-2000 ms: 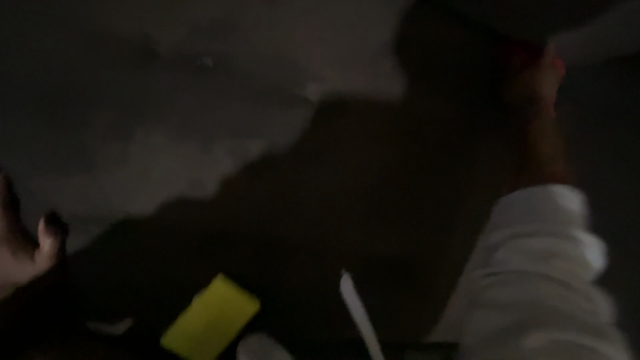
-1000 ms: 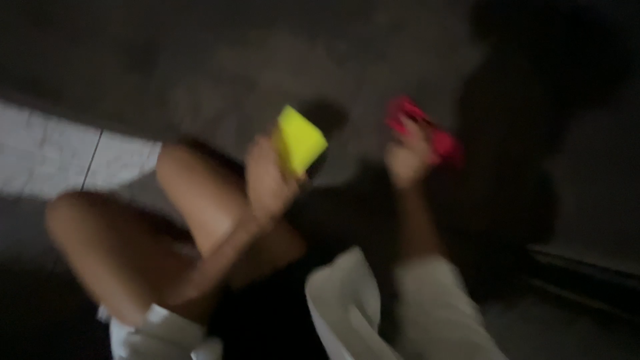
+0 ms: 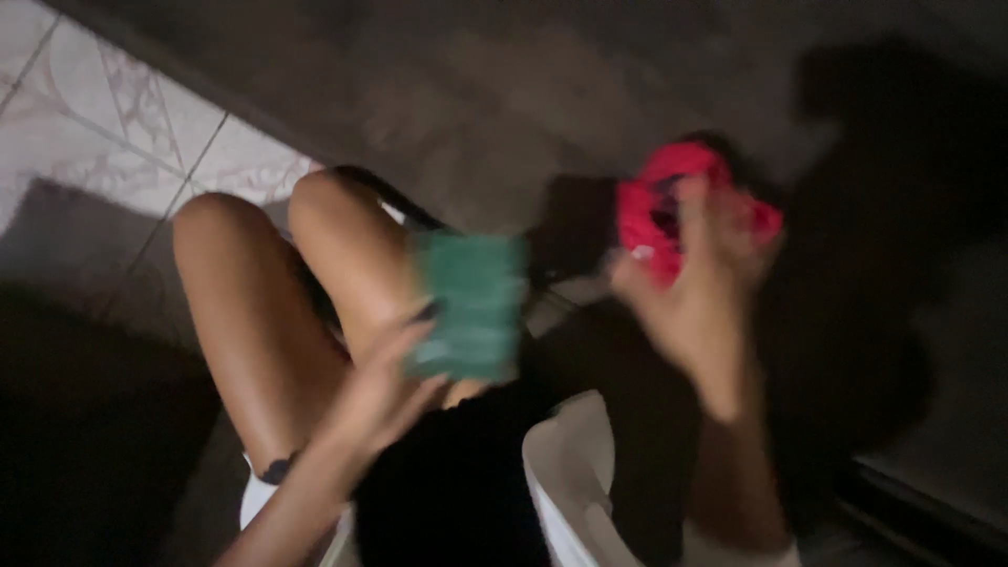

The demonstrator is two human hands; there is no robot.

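Observation:
My left hand [image 3: 398,374] grips a flat green rectangular object [image 3: 472,307] by its lower left side, over my lap; blur hides what it is exactly. To the right, my right hand [image 3: 701,291] has its fingers on a crumpled red cloth [image 3: 681,213] with a dark part in its middle. The cloth is above and under the fingers, near the dark grey surface. The two objects are apart. Both hands are blurred by motion.
My bare knees [image 3: 224,228] are at the left. Beyond them lies a pale tiled floor [image 3: 228,161] beside a dark grey surface [image 3: 488,102]. Deep shadow covers the right side, with a dark edge [image 3: 906,496] at lower right.
One second ago my left hand held a bright yellow object; a green face shows there now. My right hand still has the red cloth. The view has shifted considerably since the oldest frame.

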